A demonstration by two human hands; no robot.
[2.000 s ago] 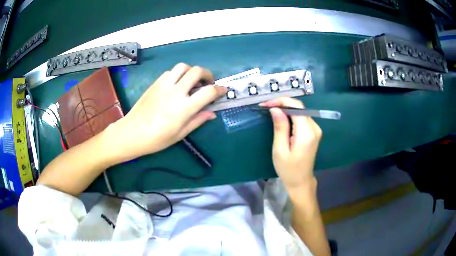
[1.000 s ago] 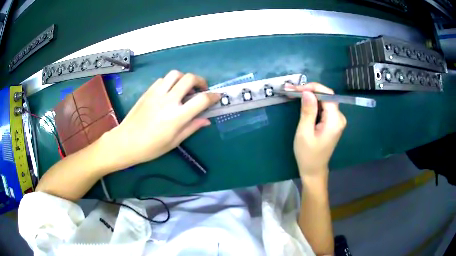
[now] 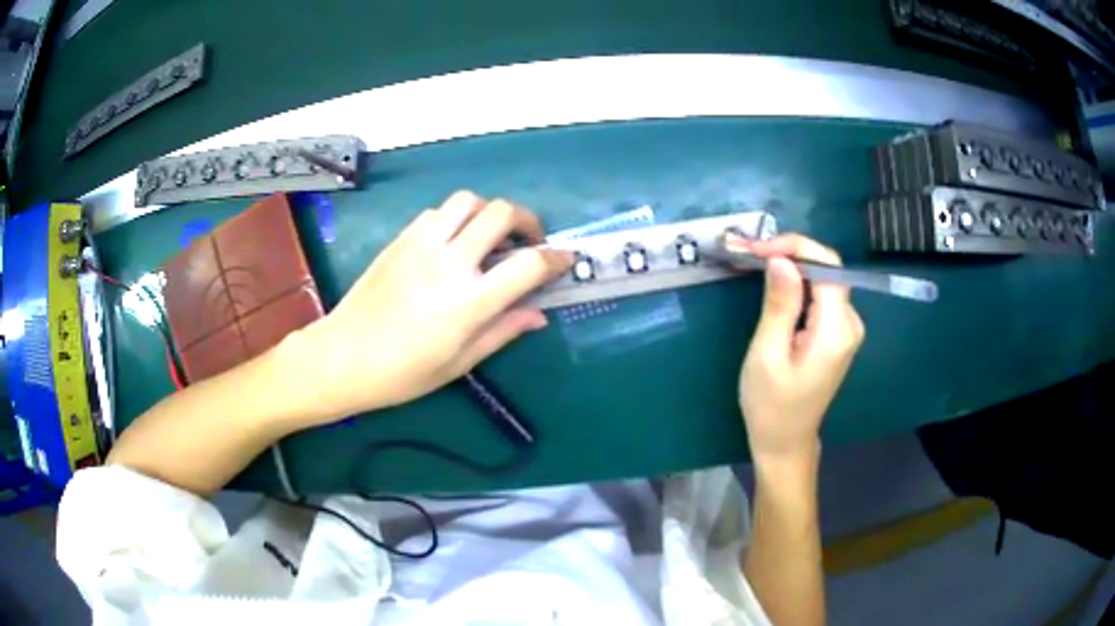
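A grey multi-cavity bar (image 3: pixel 660 272) lies across a small dotted, clear sheet (image 3: pixel 630 333) on the green mat. Dark-rimmed, pale-centred round openings show along it. My left hand (image 3: pixel 422 306) is shut on the bar's left end, which its fingers cover. My right hand (image 3: pixel 801 336) grips slim silver tweezers (image 3: pixel 886 283) like a pen. Their tip is at the opening near the bar's right end, partly hidden by my fingers, so I cannot tell whether it holds a part.
A reddish-brown square plate (image 3: pixel 239 287) and blue-yellow instrument (image 3: pixel 67 336) are at left. A black corded pen (image 3: pixel 499 407) lies near my left wrist. Stacked bars (image 3: pixel 1009 220) are at right. Another bar (image 3: pixel 245 171) lies by the white strip (image 3: pixel 587 92).
My right hand and the tweezers have moved from beside the dotted sheet, right and up, to the bar's right end. My left hand still holds the bar. The whole view has shifted slightly.
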